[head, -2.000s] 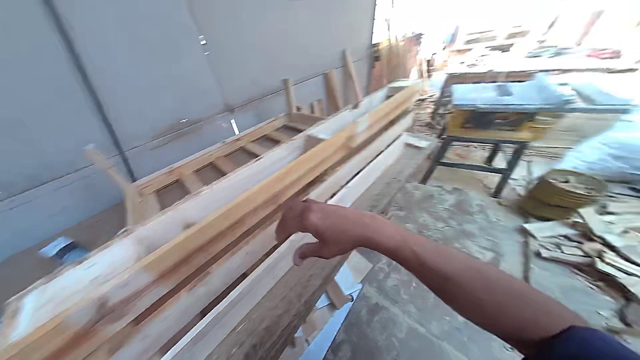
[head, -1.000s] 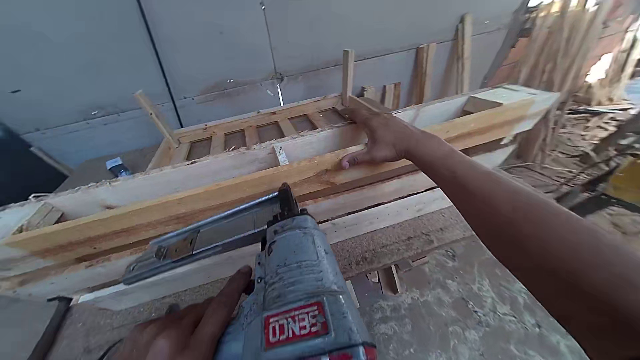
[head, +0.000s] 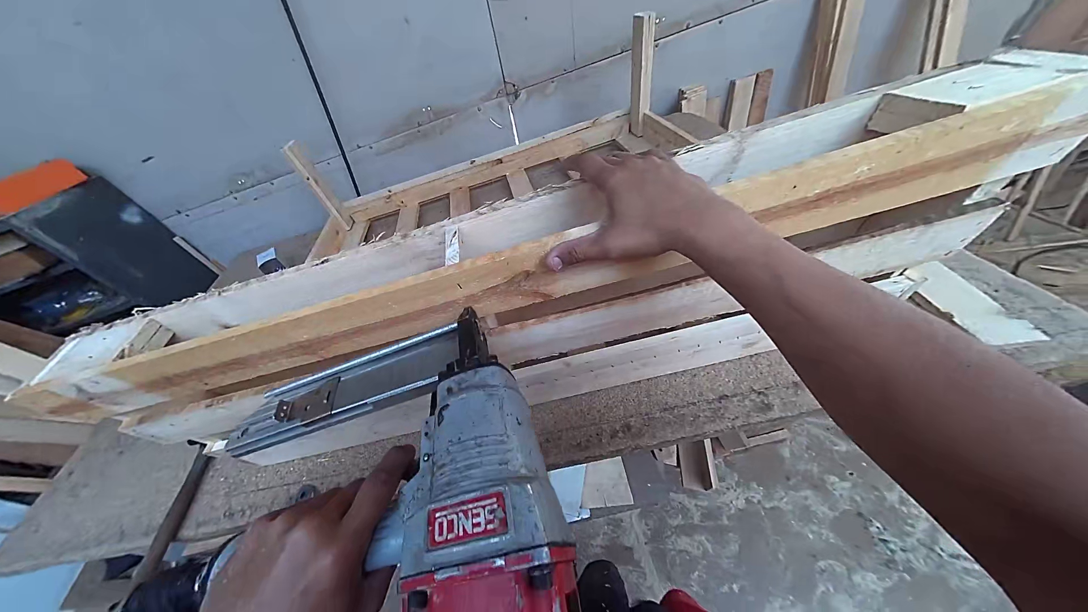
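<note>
My left hand (head: 297, 544) is wrapped around the handle of a grey and red Senco pneumatic nailer (head: 480, 442) at the bottom centre. The tool's dark nose meets the near side of a long yellowish board (head: 382, 310), and its magazine extends left. Above and to the right, my right hand (head: 646, 204) spans the long wooden assembly, thumb on the yellowish board and fingers over the rough-edged pale plank (head: 510, 225) behind it. Small wood blocks (head: 914, 112) sit between these two near the ends. More pale boards (head: 646, 357) lie on the near side.
A slatted wooden frame (head: 459, 200) with upright posts stands behind, against grey wall panels (head: 408, 76). A particleboard bench top (head: 671, 404) supports the boards. At left are a dark cabinet (head: 110, 238) and a bar-like tool (head: 174, 501). Wood offcuts (head: 697, 463) lie on the concrete floor below.
Two seconds ago only my right hand showed, above the boards. The nailer in my left hand has since come into view. My right hand now lies across the yellowish board and pale plank.
</note>
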